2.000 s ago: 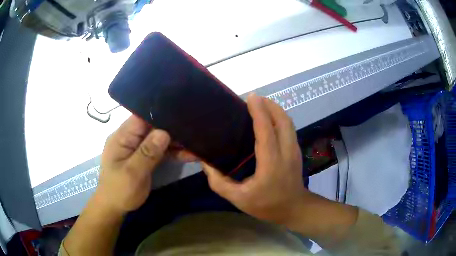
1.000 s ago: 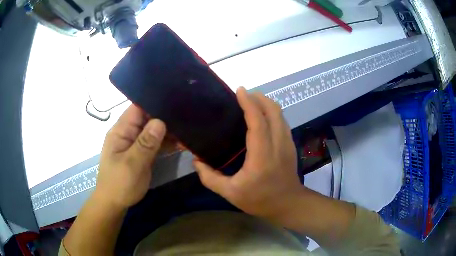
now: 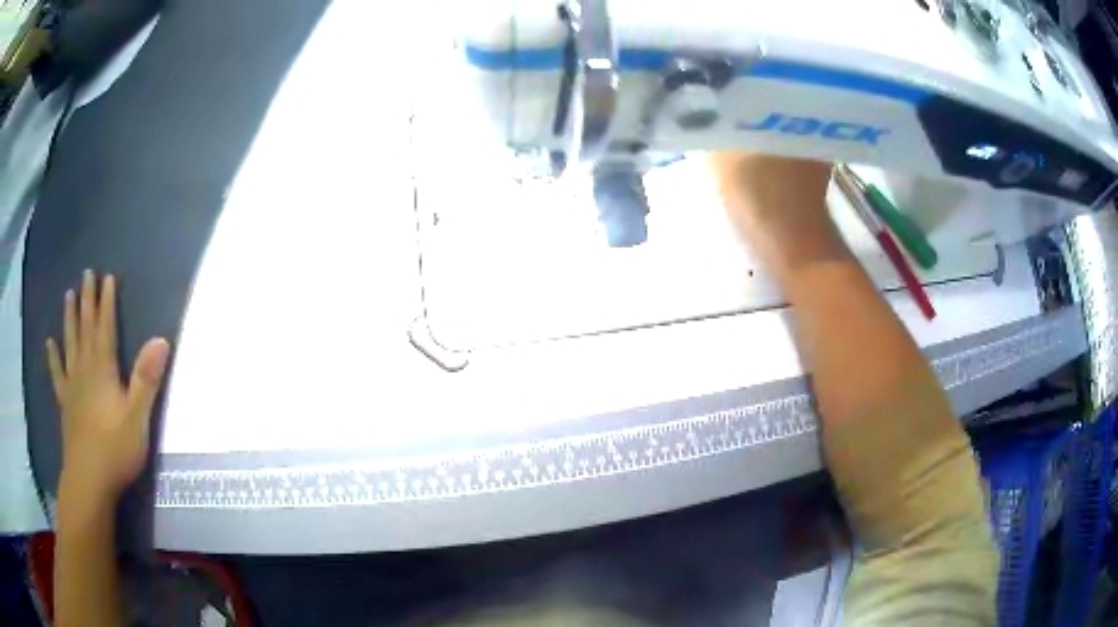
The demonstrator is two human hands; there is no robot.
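My left hand (image 3: pixel 104 398) lies flat with its fingers spread on the dark grey fabric panel (image 3: pixel 147 159) at the left of the table. It grips nothing. My right forearm reaches up and under the arm of the white sewing machine (image 3: pixel 785 110) with blue "JACK" lettering. My right hand is hidden behind the machine head, so what it holds cannot be seen. The blunt dark blue-grey piece (image 3: pixel 620 208) hangs below the head. The phone is not in view.
A red tool (image 3: pixel 907 276) and a green tool (image 3: pixel 901 227) lie on the bed right of my forearm. A ruler strip (image 3: pixel 490 475) runs along the table's front edge. A blue crate (image 3: pixel 1048 514) stands at the lower right. A red rim (image 3: pixel 221 582) shows below the table at left.
The phone has gone from view. My left hand has moved left onto the dark fabric, and my right arm has reached behind the machine head. The view has shifted to show more machine and fabric.
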